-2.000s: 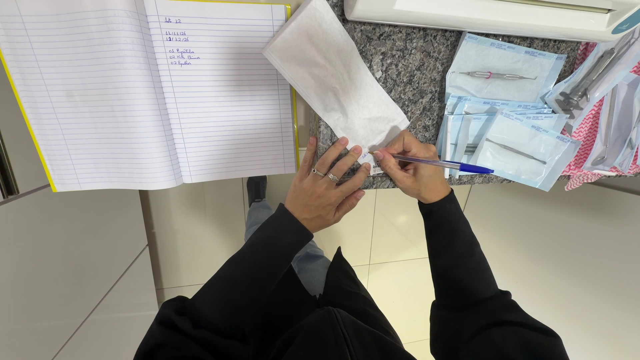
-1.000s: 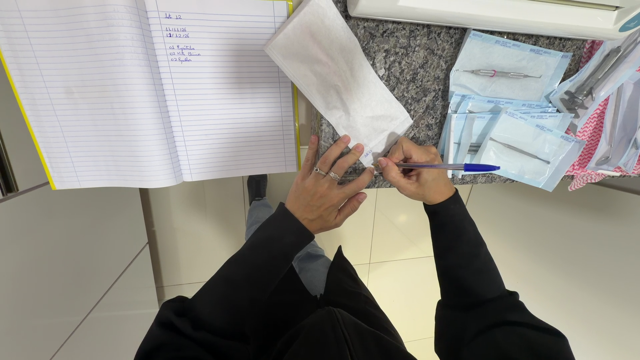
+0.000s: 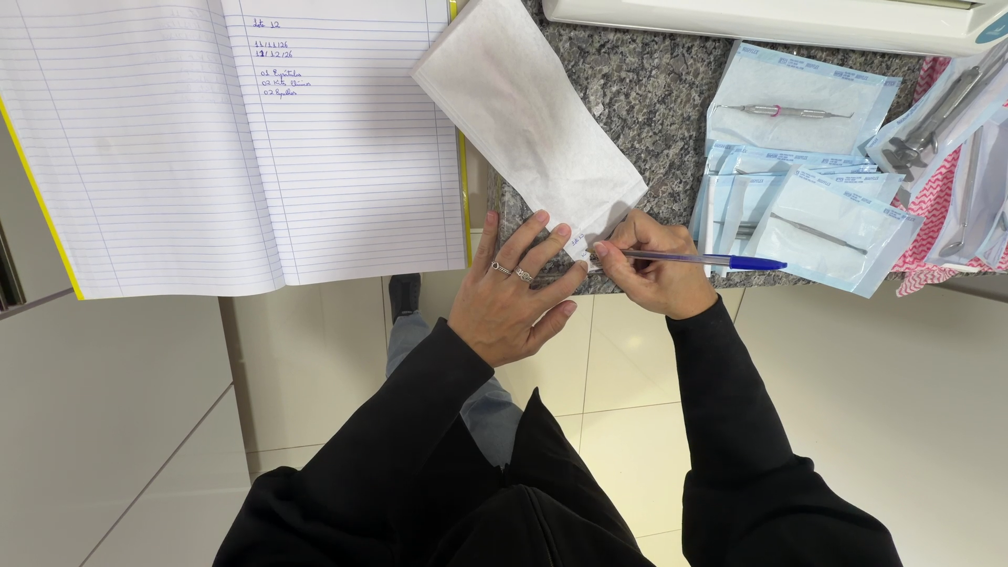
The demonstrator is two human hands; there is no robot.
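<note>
My right hand [image 3: 660, 264] grips a blue-capped ballpoint pen [image 3: 709, 259], its tip at the lower end of a white paper sterilization pouch [image 3: 535, 110]. Small blue handwriting shows on that end. My left hand [image 3: 516, 295], with two rings, lies with spread fingers on the pouch's lower edge and the counter edge, holding nothing in its grasp. The pouch lies slantwise on the granite counter, its upper left corner over the edge of an open lined notebook [image 3: 362, 181], which bears handwriting.
Sealed pouches with slender dental instruments [image 3: 795, 102] lie on the granite counter [image 3: 654, 94] at right. Beside them, more pouched metal instruments [image 3: 929, 126] rest on a red-and-white zigzag cloth [image 3: 929, 236]. A white appliance [image 3: 772, 20] stands at the back. Tiled floor shows below the counter.
My right hand and the pen have shifted slightly along the lower end of the pouch. My left hand has stayed in place.
</note>
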